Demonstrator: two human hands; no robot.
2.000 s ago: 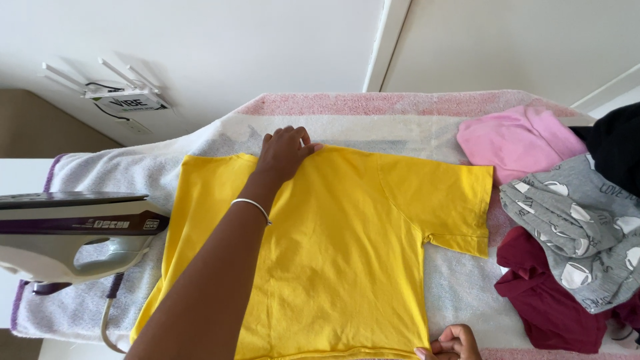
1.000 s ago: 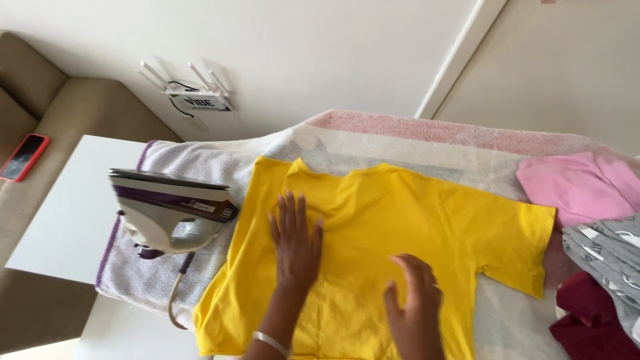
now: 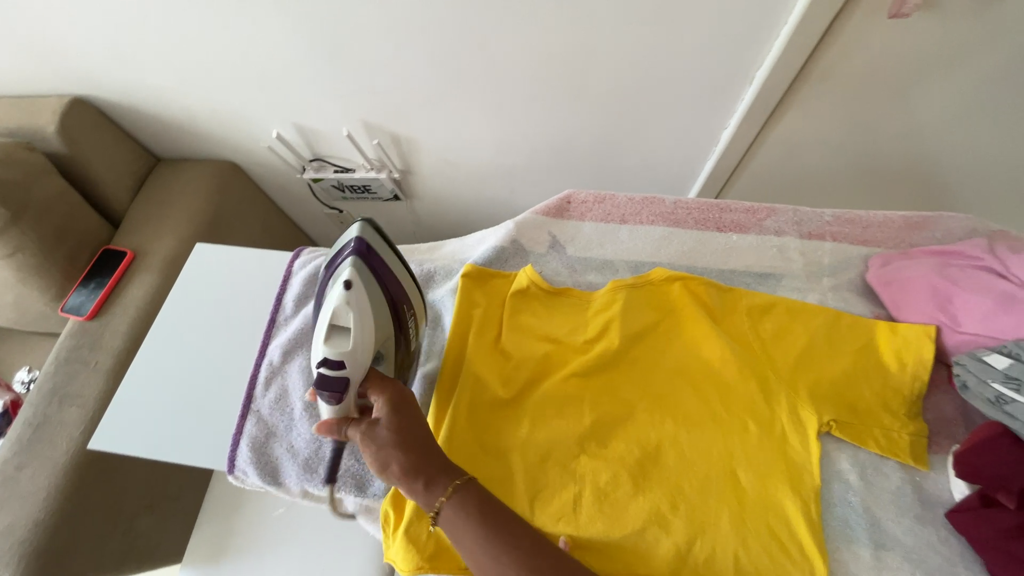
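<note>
My right hand (image 3: 384, 432), with a thin gold-coloured bracelet at the wrist, is closed around the handle of a white and purple steam iron (image 3: 364, 304). The iron is tilted up over the left end of the towel, its tip toward the wall and its cord hanging down. A yellow T-shirt (image 3: 640, 400) lies spread to the right, with light creases and one sleeve out to the right; my right forearm crosses its lower left part. Only what looks like a fingertip of my left hand (image 3: 565, 544) shows by the forearm at the bottom edge; the rest is hidden.
A striped towel (image 3: 680, 220) covers the work surface. Pink (image 3: 952, 280), grey printed (image 3: 992, 380) and maroon (image 3: 988, 480) garments lie at the right. A white panel (image 3: 188, 352) juts out left. Beyond are a sofa (image 3: 200, 192) with a red-cased phone (image 3: 96, 282) and a wall-mounted router (image 3: 352, 180).
My right hand has left the shirt and taken hold of the iron, which stood on the towel one second ago. My left hand, flat on the shirt then, is now almost out of sight.
</note>
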